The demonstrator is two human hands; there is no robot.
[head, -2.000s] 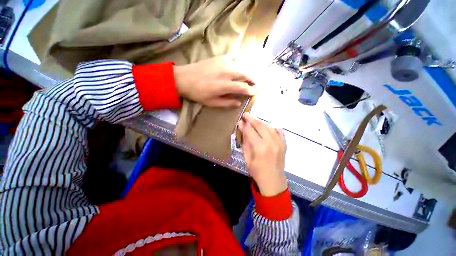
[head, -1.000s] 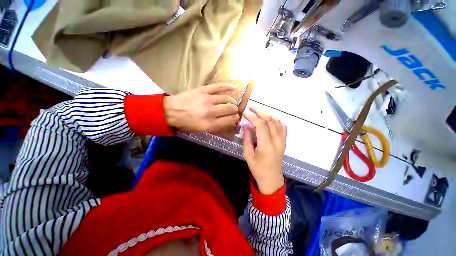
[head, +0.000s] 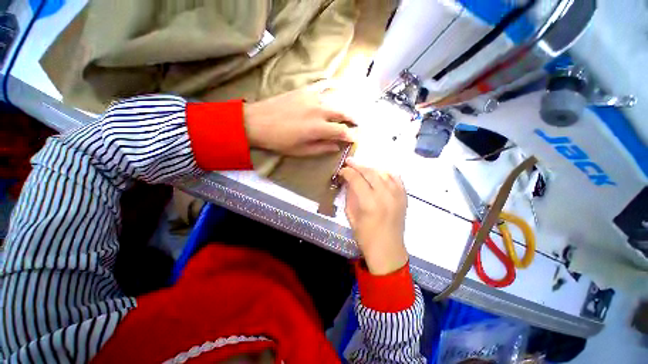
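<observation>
The khaki garment panel [head: 206,50] lies bunched on the table at left and runs under my left hand to the front edge. My left hand [head: 302,122] lies on the cloth, fingertips at its right edge near the bright lamp glare. My right hand [head: 373,202] pinches the panel's right edge, where a thin brown strip with a light line [head: 342,163] shows between the hands. The presser foot and needle area of the sewing machine [head: 405,91] is above right of my fingers, partly lost in glare. A small white tag [head: 261,43] is on the khaki cloth.
Scissors with red and yellow handles [head: 495,259] lie at right, with a loose brown strip [head: 490,224] across them, hanging over the table edge [head: 529,306]. Small dark bits [head: 566,264] lie further right. A clear bag [head: 479,345] is below the table.
My left hand has moved up and right along the cloth since one second ago, and the cloth reaches the front edge again below it. My right hand stays at the panel's edge.
</observation>
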